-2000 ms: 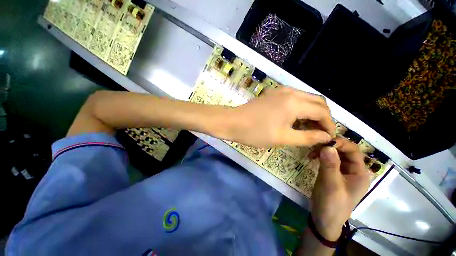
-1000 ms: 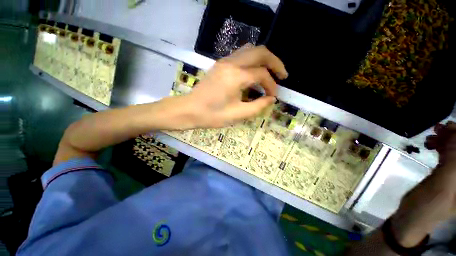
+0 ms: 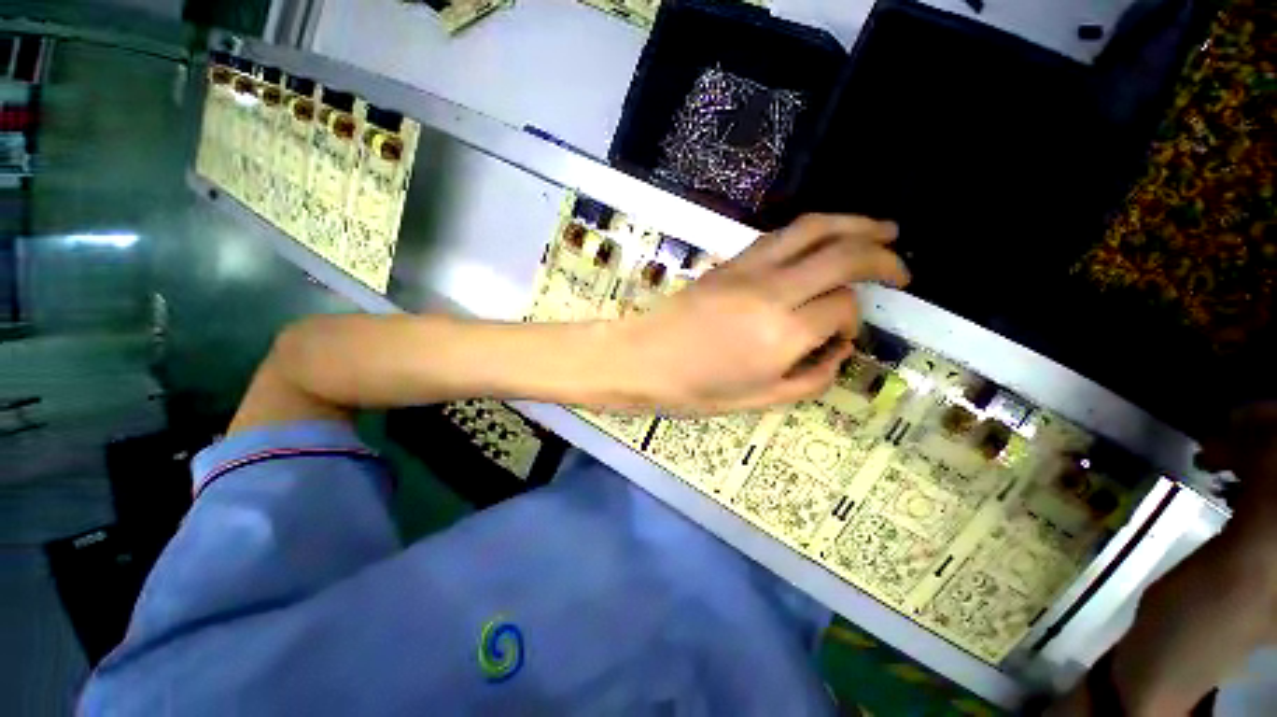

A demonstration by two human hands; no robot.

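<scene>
A row of pale yellow circuit boards [image 3: 917,511] lies between metal rails, with black, brown and yellow components along the far end. My left hand [image 3: 763,322] is over the middle of this row, palm down, fingers bent; its fingertips are near the far rail. I cannot tell if it holds a tiny part. My right hand [image 3: 1251,455] is dark, blurred and cut off by the right edge; its forearm, with a dark wrist band, crosses the lower right corner. What it holds is hidden.
Behind the rail stand a small-parts bin [image 3: 728,133] of thin leaded pieces, a dark middle bin [image 3: 966,154] and a large coil bin with orange-yellow coils [image 3: 1204,210]. More joined boards [image 3: 301,175] lie at the left. A lower board tray [image 3: 490,437] is below the near rail.
The hands were together over the boards, then parted. My right hand went to the right edge. The view has shifted since; my left hand stays over the boards.
</scene>
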